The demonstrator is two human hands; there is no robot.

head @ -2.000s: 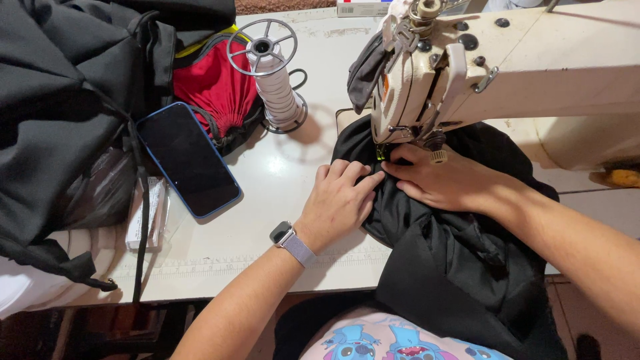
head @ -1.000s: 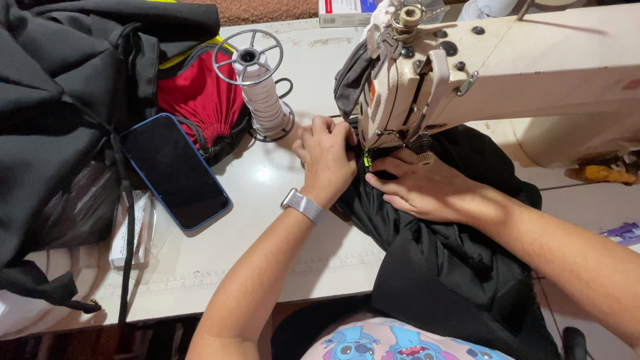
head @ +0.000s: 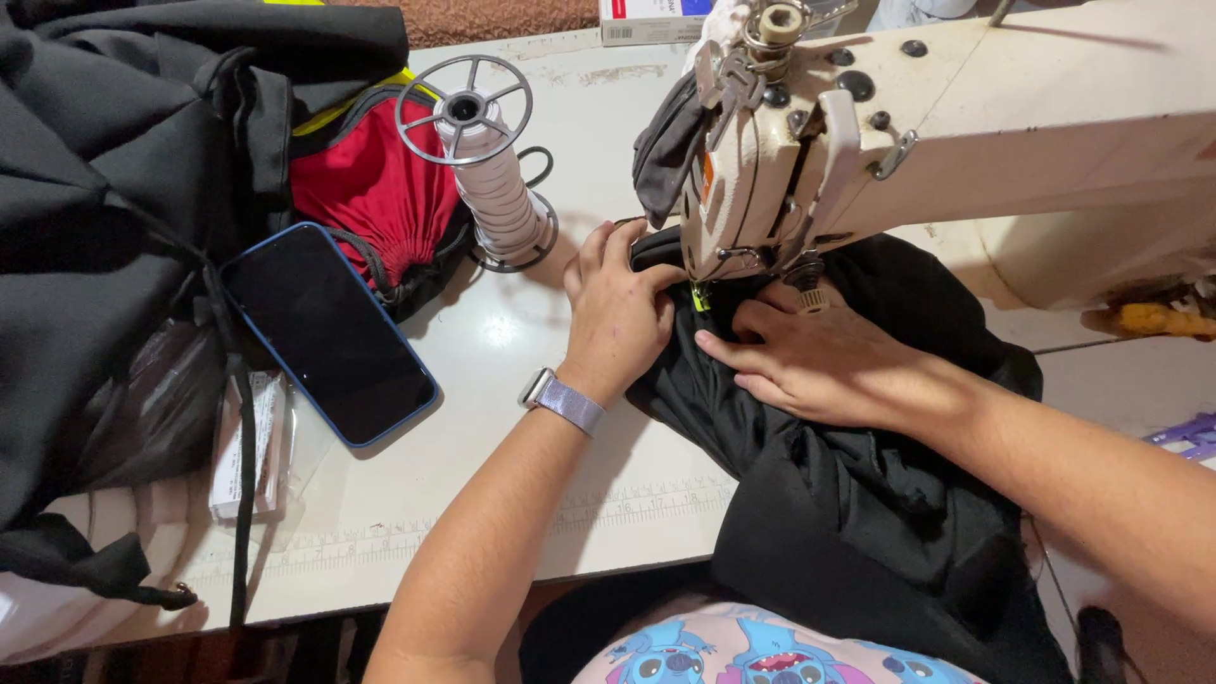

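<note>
Black fabric (head: 855,484) lies bunched under the head of a cream sewing machine (head: 950,123) and hangs over the table's front edge. My left hand (head: 622,309) grips the cloth's edge just left of the needle area, its fingers curled over a folded rim. Pressed on the cloth at the right of the presser foot is my right hand (head: 807,351), index finger extended and the other fingers bent. A small yellow-green piece (head: 701,295) shows at the foot between both hands. The needle tip is hidden.
A blue-edged phone (head: 329,334) lies left of my hands. Behind it are a red drawstring pouch (head: 380,180) and a spool of white elastic (head: 494,195). Dark garments (head: 104,218) cover the far left. A printed ruler (head: 646,513) runs along the front of the white table.
My left hand has moved from in front of the needle area to its left side, at the cloth's edge. My right hand remains beside the presser foot.
</note>
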